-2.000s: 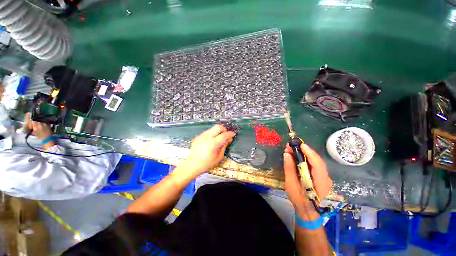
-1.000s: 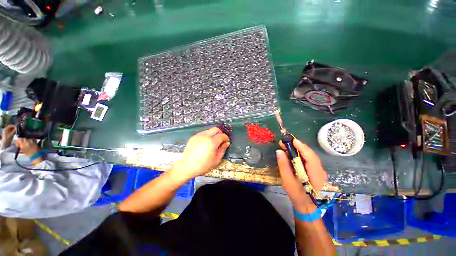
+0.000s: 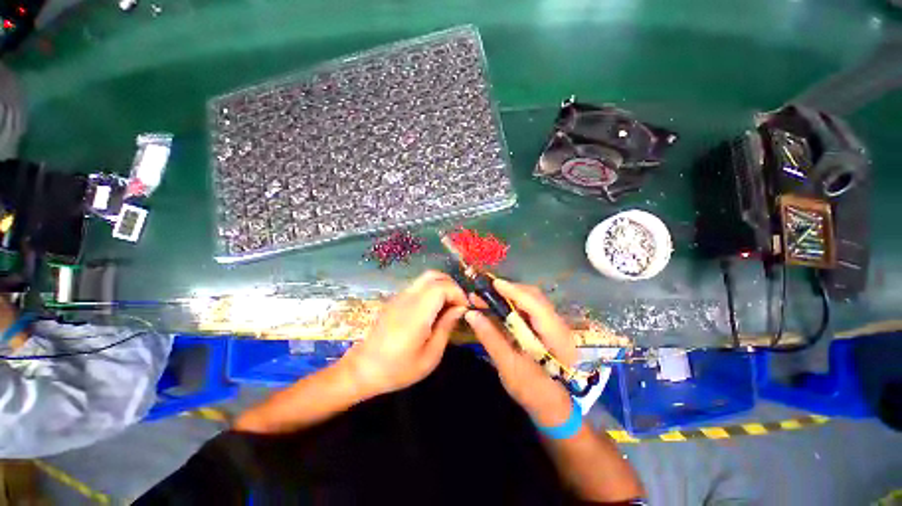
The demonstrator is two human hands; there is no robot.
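Observation:
My right hand (image 3: 529,341) holds the soldering iron (image 3: 511,321), yellow with a dark grip, its tip pointing up and left over the red pile. My left hand (image 3: 410,326) has its fingertips pinched together, touching or nearly touching the right hand's fingers at the bench edge. Whether a small part is between them is hidden. A loose pile of bright red small parts (image 3: 479,247) and a pile of purple-black small parts (image 3: 394,248) lie just beyond the hands. The clear component tray (image 3: 361,143), full of silvery components, lies behind them.
A white tub (image 3: 629,245) of silvery pieces stands right of the piles. Behind it is a black fan (image 3: 601,153). A soldering station (image 3: 766,208) with cables is at the right. Blue bins (image 3: 682,395) are below the bench edge. Another person's white sleeve (image 3: 79,380) is at the left.
My left hand has left the dark pile and come back to the bench edge. My right hand has moved left with the iron to meet it. The whole view has shifted, with bench items further left.

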